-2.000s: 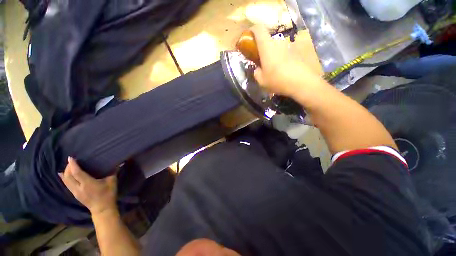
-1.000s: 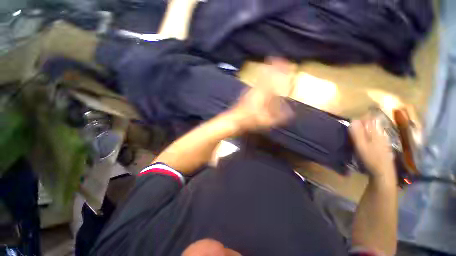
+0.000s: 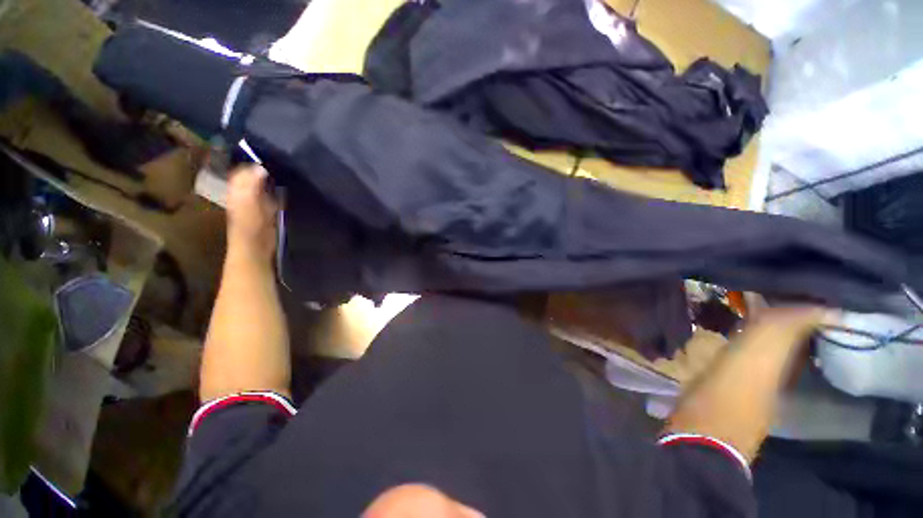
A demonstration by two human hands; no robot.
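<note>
A long dark garment point(image 3: 486, 207) lies stretched across the view, over the board area, its wider part at the upper left and a narrower leg reaching to the right edge. My left hand point(image 3: 251, 202) is closed on the garment's near edge at the left, beside a white trim band; the fingertips are hidden. My right hand point(image 3: 800, 318) is blurred at the near edge of the leg's right end; its fingers are partly hidden, so its grip is unclear. A small orange part point(image 3: 735, 303), possibly the iron's handle, shows below the leg, mostly covered.
A crumpled dark garment pile point(image 3: 597, 91) lies on the tan table surface point(image 3: 744, 30) at the far side. Silvery sheeting point(image 3: 850, 91) and a thin blue cable point(image 3: 870, 338) are at the right. Cardboard point(image 3: 111, 253) and cluttered items stand at the left.
My right hand has left the iron and moved to the leg's right end. My left hand has moved to the garment's left part. The garment has shifted and now spans the view.
</note>
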